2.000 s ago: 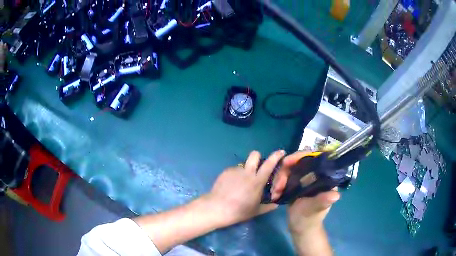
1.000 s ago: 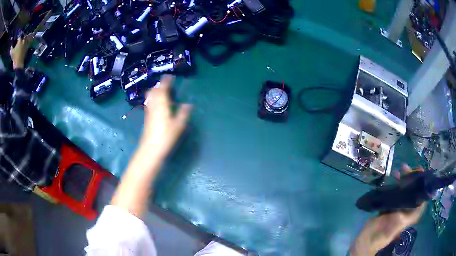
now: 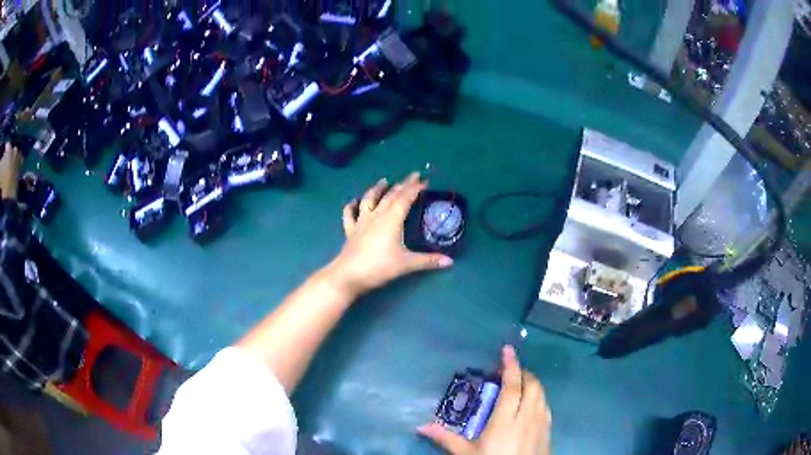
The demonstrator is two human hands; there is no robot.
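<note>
The black front shell with its silver-white speaker driver (image 3: 442, 220) lies on the green mat, driver up. My left hand (image 3: 378, 235) is around its left side, thumb at the lower edge and fingertips at the upper left corner. My right hand (image 3: 516, 418) has thumb and forefinger around a black rear shell (image 3: 461, 402) with a blue-purple cell along its right side, near the front of the mat. The black electric screwdriver (image 3: 662, 313) lies beside the feeder, out of my hands.
The silver-white screw feeder (image 3: 578, 233) stands right, with a black cable loop beside it. A large heap of units (image 3: 240, 107) lies upper left. Circuit boards (image 3: 769, 320) lie far right, a dark unit (image 3: 694, 435) lower right. Another person's hand (image 3: 9, 173) is at the left edge.
My right hand has let go of the screwdriver and moved left to the rear shell, now at the front. My left hand has moved from near the heap to the front shell. The view has shifted.
</note>
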